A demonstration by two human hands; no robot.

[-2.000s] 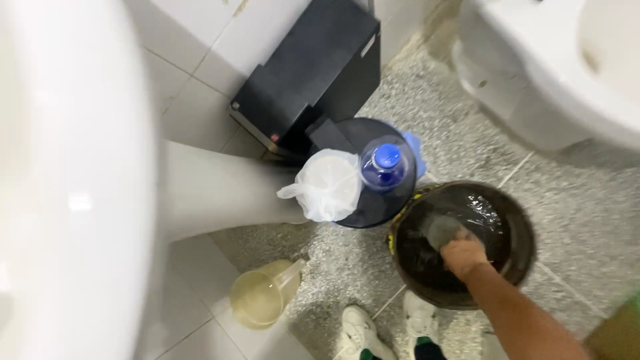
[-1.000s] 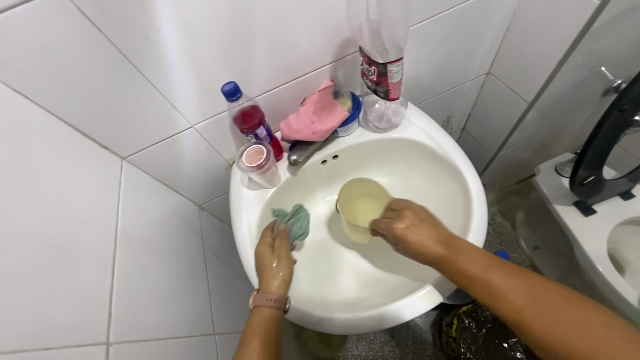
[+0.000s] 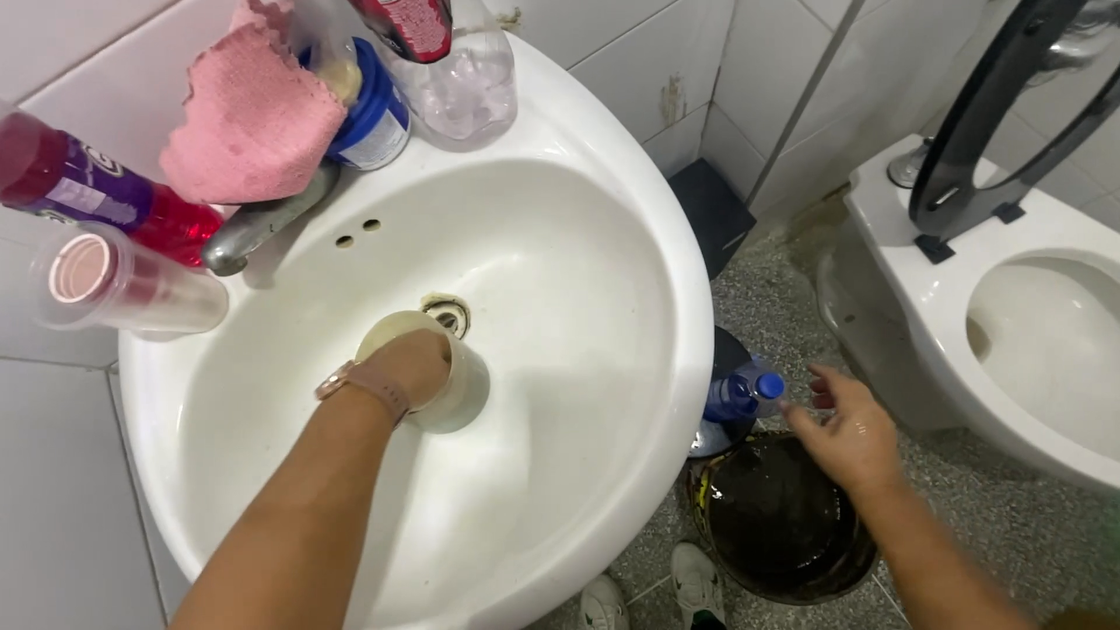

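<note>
My left hand (image 3: 411,367), with a watch on the wrist, is down inside a translucent plastic measuring cup (image 3: 464,394) in the white sink (image 3: 577,262), beside the drain (image 3: 446,315). Its fingers and anything in them are hidden. My right hand (image 3: 840,420) is held out with fingers apart and nothing in it, just right of a clear bottle with a blue cap (image 3: 770,386). The bottle is on a black round stool below the sink's right side. Under the right hand, a dark bucket (image 3: 779,516) of water stands on the floor.
On the sink's back ledge are a pink cloth (image 3: 254,122) over the faucet (image 3: 271,219), a blue tub (image 3: 372,114), a bottle of red liquid (image 3: 114,184), stacked plastic cups (image 3: 131,280) and a large clear bottle (image 3: 464,87). A toilet (image 3: 1032,306) with raised seat stands right.
My right hand has let go of the cup and moved right, out over the floor. My left hand, which held a green cloth, has gone into the cup. The view has moved closer to the sink.
</note>
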